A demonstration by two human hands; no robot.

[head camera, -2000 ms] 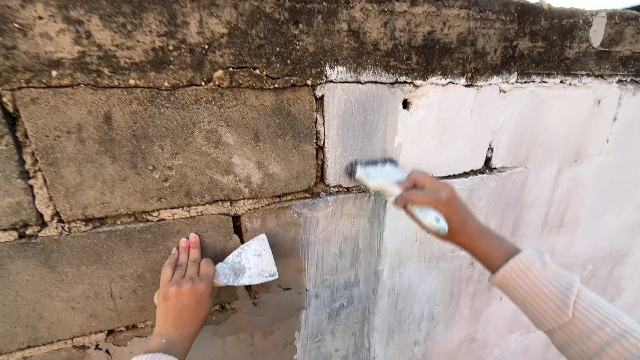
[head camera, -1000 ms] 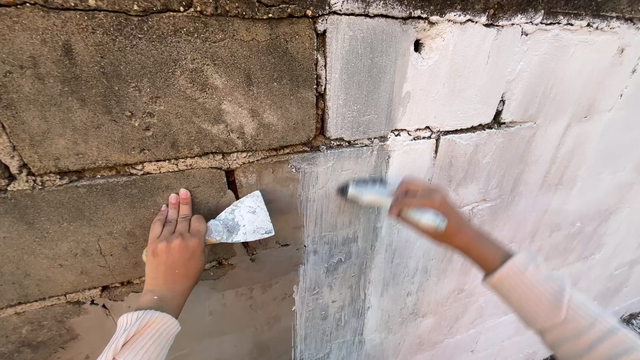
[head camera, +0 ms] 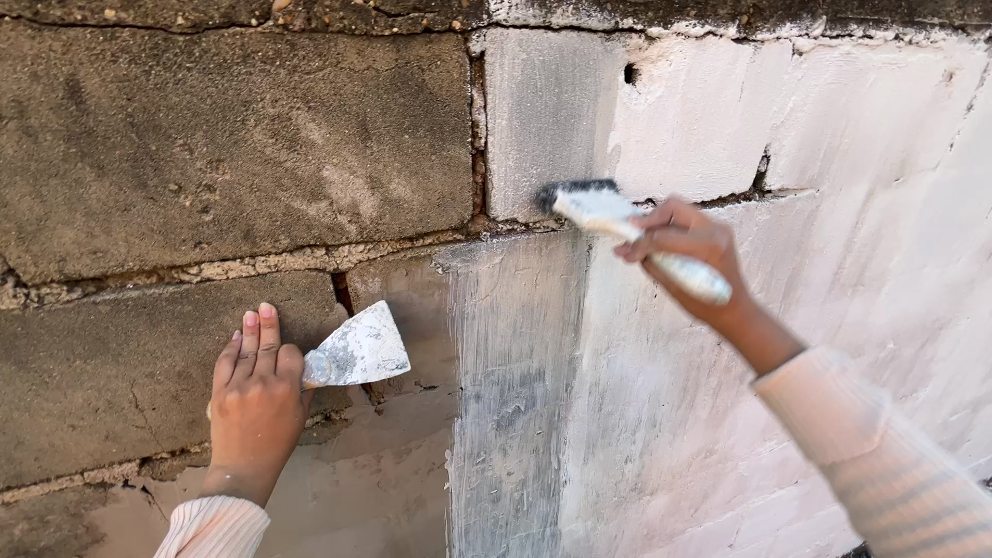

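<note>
My right hand point(head camera: 690, 252) grips the pale, paint-smeared handle of a paintbrush point(head camera: 601, 208). The dark bristles lie against the lower part of a grey, thinly painted strip point(head camera: 546, 116) of the block wall, near a mortar joint. On the left, my left hand point(head camera: 260, 395) holds a putty knife point(head camera: 360, 349) with a white-crusted blade and rests against the wall, three fingers extended on the bare block point(head camera: 139, 364). Most of the knife's handle is hidden by the palm. Below the brush, streaky grey-white paint point(head camera: 511, 372) runs down the wall.
White paint point(head camera: 852, 256) covers the wall to the right. Bare brown blocks point(head camera: 232, 139) with cracked mortar joints fill the upper left. A small hole point(head camera: 630, 74) and an open joint point(head camera: 763, 170) show in the painted part. A rough dark ledge point(head camera: 155, 12) crosses the top.
The brush in my right hand has moved up from the lower streaked area to the upper grey strip since one second ago. My left hand stays beside the same joint, still holding the putty knife.
</note>
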